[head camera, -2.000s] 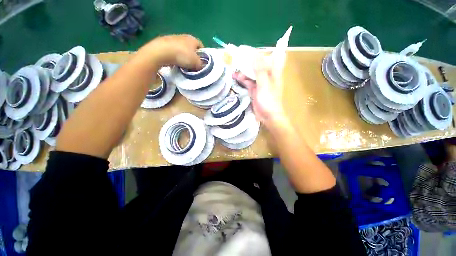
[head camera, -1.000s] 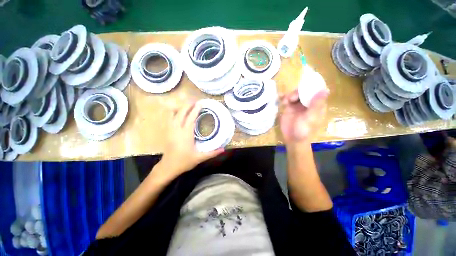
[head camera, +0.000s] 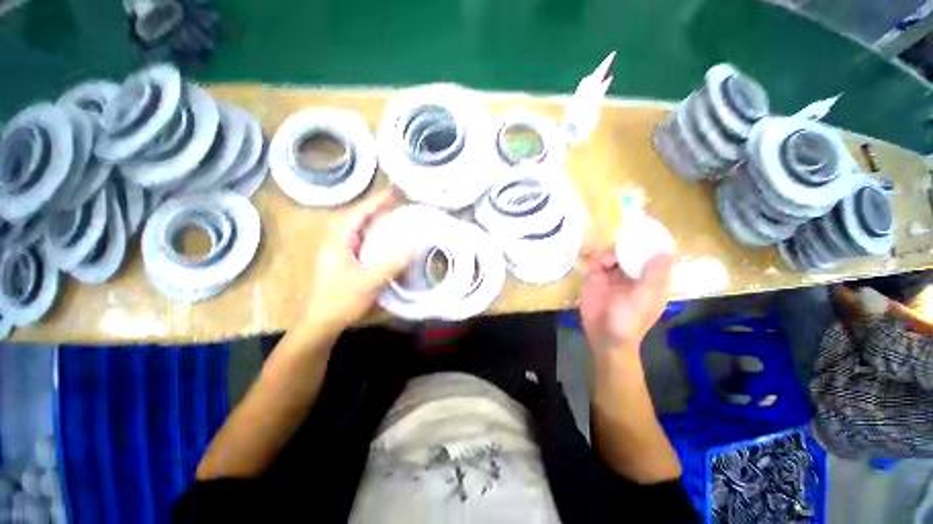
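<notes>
My left hand (head camera: 353, 268) holds a light grey flanged ring (head camera: 394, 241) by its left side, tilted and blurred, over another flanged ring (head camera: 479, 292) at the bench's front edge. My right hand (head camera: 621, 297) holds a white glue bottle (head camera: 642, 246) upright, its teal tip pointing away from me, right of the rings. A stack of flanged rings (head camera: 435, 184) stands behind my left hand. A smaller leaning stack (head camera: 537, 251) lies between my hands. A ring with a green centre (head camera: 542, 133) lies behind it.
Leaning heaps of flanged rings (head camera: 164, 169) cover the bench's left. More stacks (head camera: 803, 200) stand at the right. A spare glue bottle (head camera: 585, 111) stands at the far edge. Blue crates (head camera: 143, 430) are below; one holds small dark rings (head camera: 767, 481). A person's checked sleeve (head camera: 870, 394) shows at right.
My left hand has lifted a ring and tilted it, uncovering or overlapping another beside it. Over two seconds, the glue bottle moved toward me and single rings were spread out left of the middle stack.
</notes>
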